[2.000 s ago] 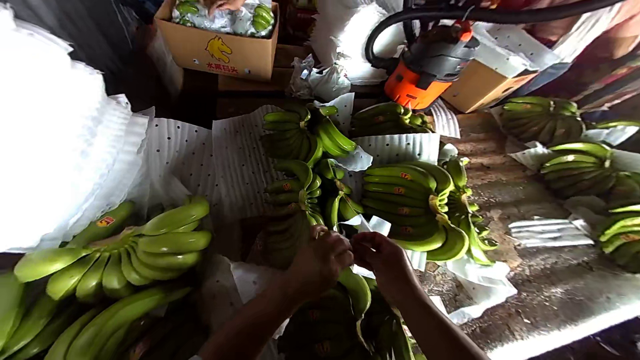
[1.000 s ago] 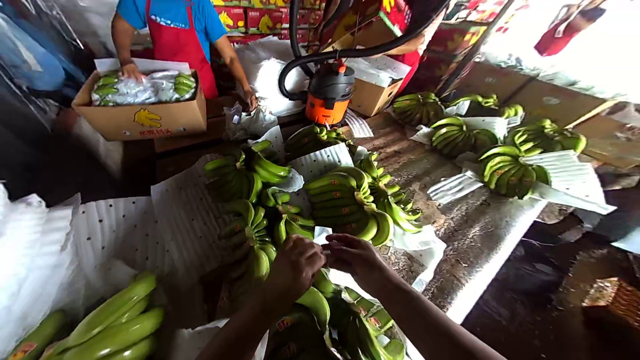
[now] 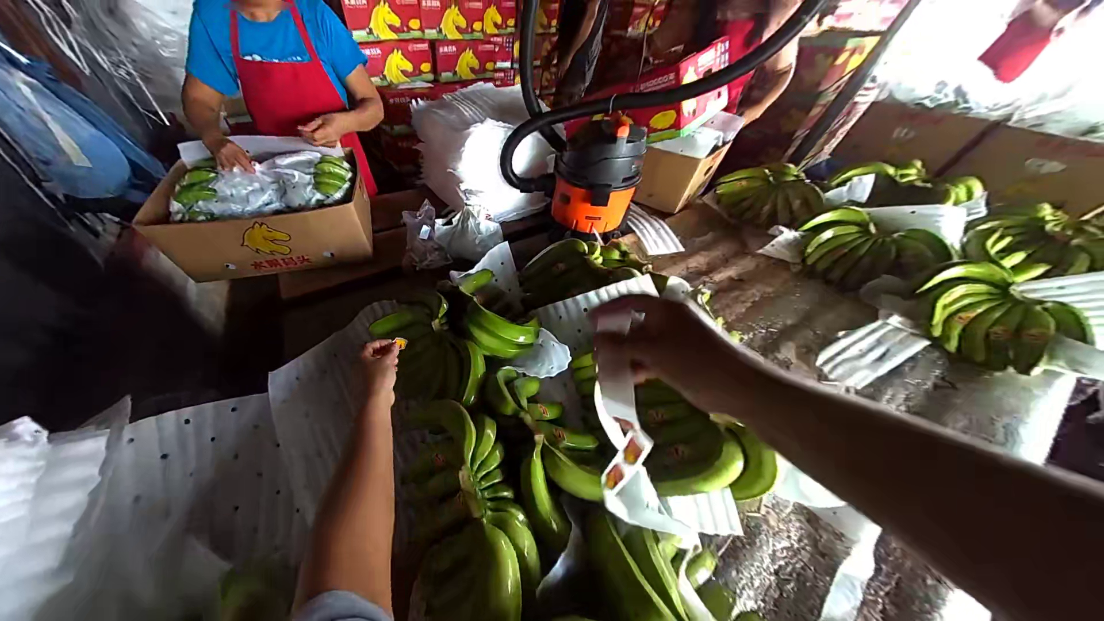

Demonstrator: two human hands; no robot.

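My left hand pinches a small orange sticker at the left edge of a green banana bunch. My right hand grips a white backing strip of stickers, which hangs down in a curl over the bananas. Orange stickers show on the strip's lower part. Below and between my hands lie more green banana bunches, some bearing stickers. White foam sheets lie beside and between the bunches.
A co-worker in a red apron has both hands at a cardboard box of bagged bananas. An orange and black vacuum with a black hose stands behind the bunches. Further bunches lie at the right.
My hands, close together before, are now apart, the left with a sticker and the right with the strip. The co-worker's right-side hand has come to the box. The view has shifted.
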